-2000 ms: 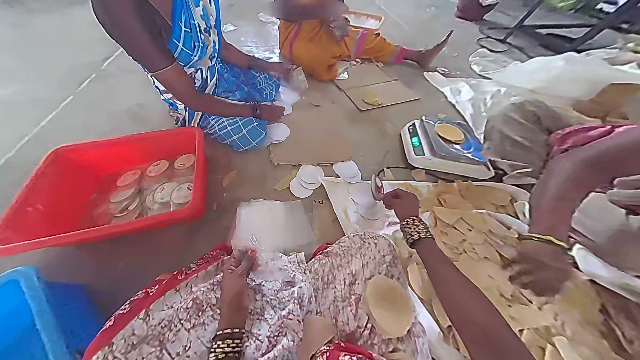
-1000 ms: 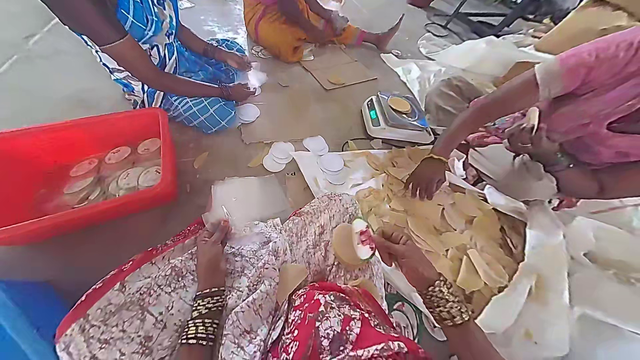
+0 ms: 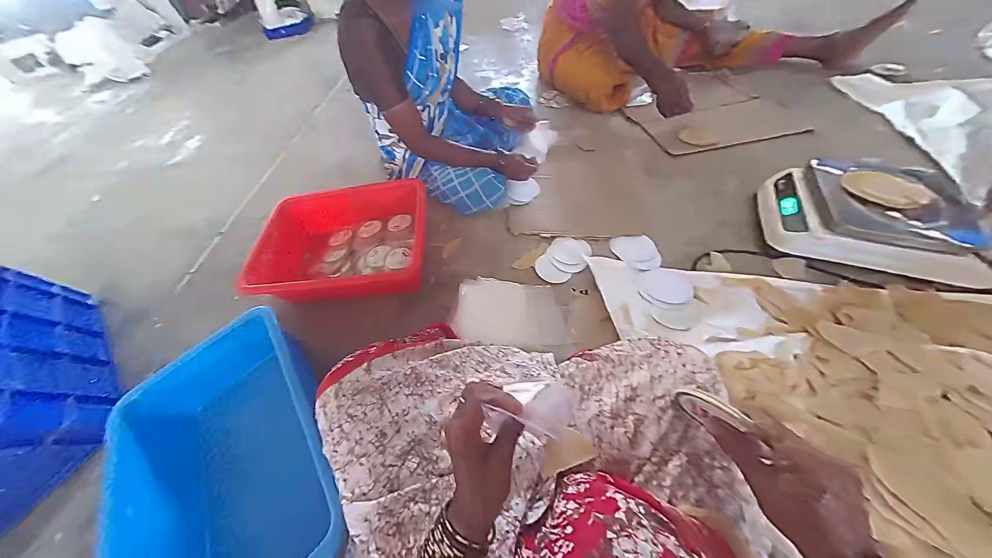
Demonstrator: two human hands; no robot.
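Observation:
Over my lap, my left hand pinches a thin clear plastic bag. A tan round piece lies on the patterned cloth just below the bag. At the right, my right hand holds a stack of round discs by its edge, tilted, beside the heap of tan pieces. A pile of clear plastic bags lies on the floor in front of my knees. White discs sit in small stacks beyond it, and more white discs rest on a white sheet.
A red tub holds packed discs in front of me to the left. Nearer stand a light blue tub and a dark blue crate. A digital scale bears tan discs at the right. Two people sit on the floor ahead, near cardboard sheets.
The view has swung left. My left hand has left the pile of bags and now holds a bag over my lap. The co-worker's arms at the right are out of view.

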